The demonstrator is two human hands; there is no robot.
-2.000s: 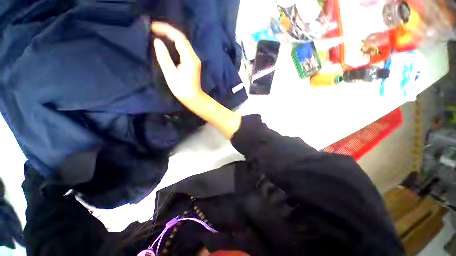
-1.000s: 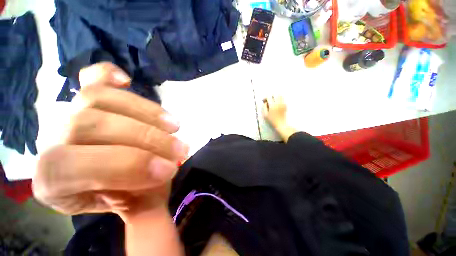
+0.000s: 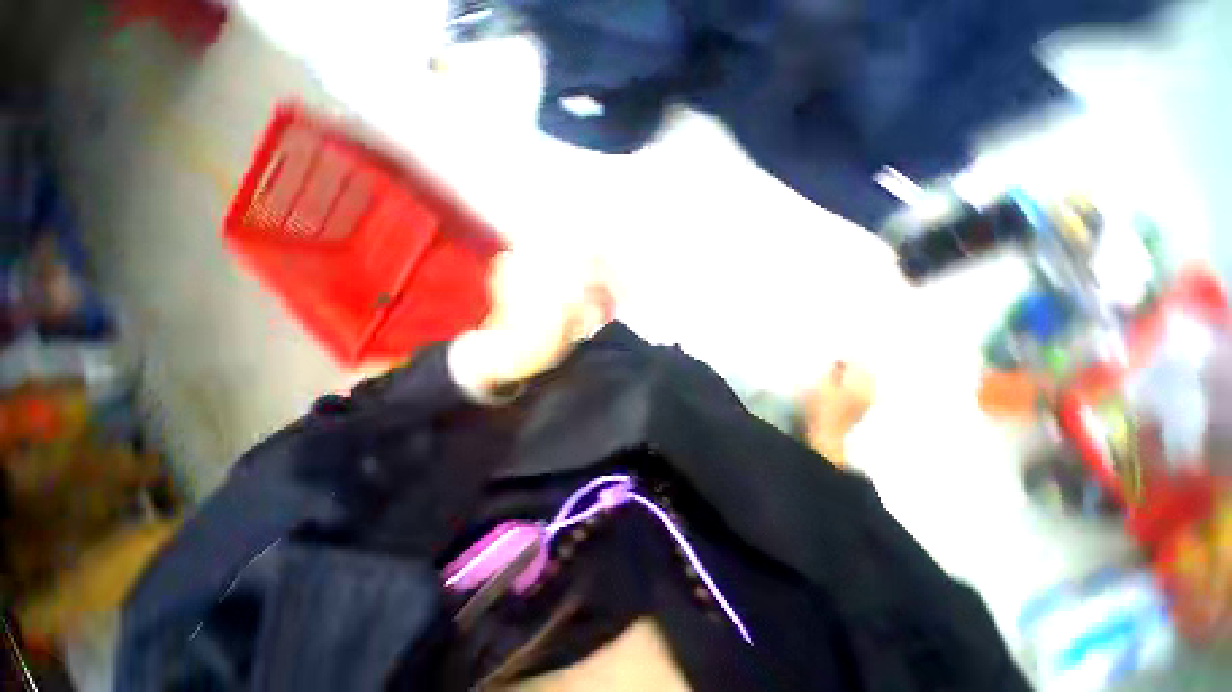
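Observation:
Navy garments [image 3: 838,81] lie across the far part of the white table [image 3: 703,230], with a small white patch on the cloth. My left hand [image 3: 541,318] is blurred and washed out by light, at the table's near edge beside the red crate. My right hand [image 3: 838,408] is small and blurred, at the near edge of the table, with its wrist partly hidden by my black clothing. Neither hand touches the garments. The blur hides the fingers of both hands, and I cannot tell if they hold anything.
A large red crate [image 3: 365,257] stands left of the table. A black smartphone [image 3: 962,241] lies by the cloth. Blurred small red baskets [image 3: 1175,507], an orange container [image 3: 1011,392] and a white and blue pack [image 3: 1097,629] are at right. A purple lanyard [image 3: 615,493] hangs on my chest.
The view has swung left, bringing in the left-hand red crate. My left hand has moved from close to the camera down to the table's near edge. My right hand is off the navy cloth.

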